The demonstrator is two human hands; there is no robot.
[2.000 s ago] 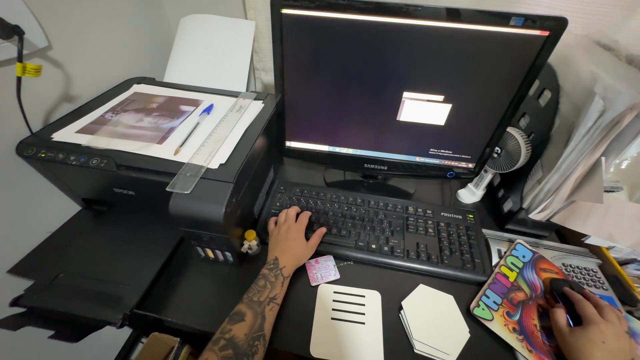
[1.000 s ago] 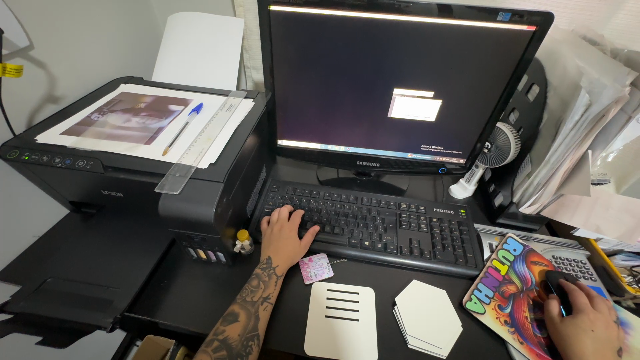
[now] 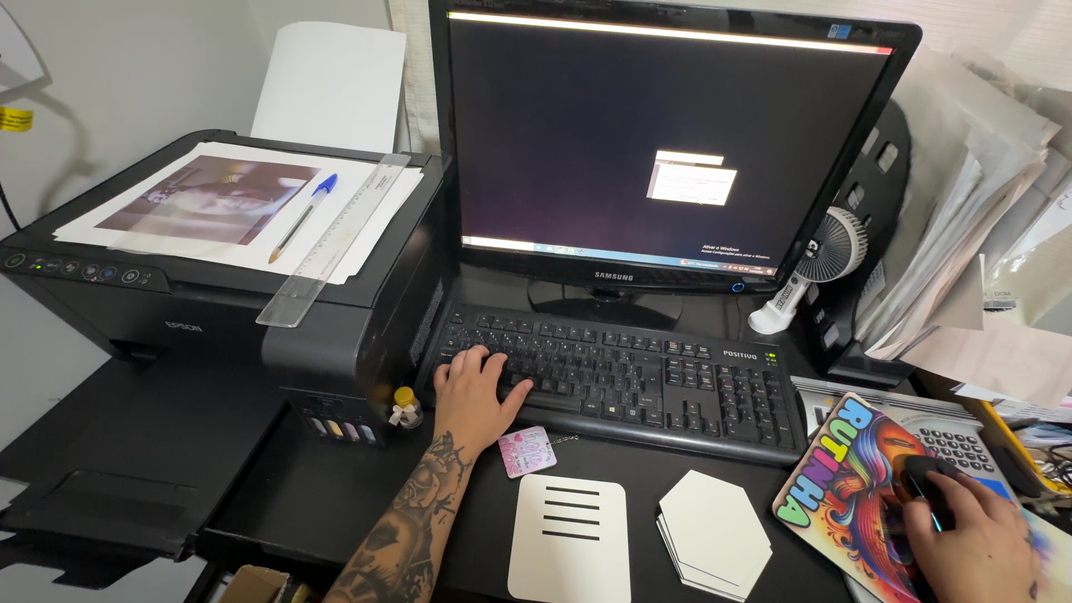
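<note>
My left hand (image 3: 477, 394) rests with spread fingers on the left end of the black keyboard (image 3: 620, 377). My right hand (image 3: 976, 528) is closed over a black computer mouse (image 3: 930, 486) on a colourful mouse pad (image 3: 846, 486) that bears lettering. Behind the keyboard stands a monitor (image 3: 603, 134) with a dark screen and small light windows on it. A pink square keychain (image 3: 528, 452) lies beside my left wrist. In front of the keyboard are a white card with black slots (image 3: 569, 561) and a stack of white hexagonal cards (image 3: 716, 532).
At left, a black printer (image 3: 218, 343) carries printed sheets (image 3: 193, 201), a blue-capped pen (image 3: 306, 213) and a clear ruler (image 3: 335, 243). A small yellow-capped bottle (image 3: 406, 409) stands beside it. A small white fan (image 3: 825, 251) and a black file holder with papers (image 3: 938, 218) are at right. A calculator (image 3: 955, 444) lies partly under the pad.
</note>
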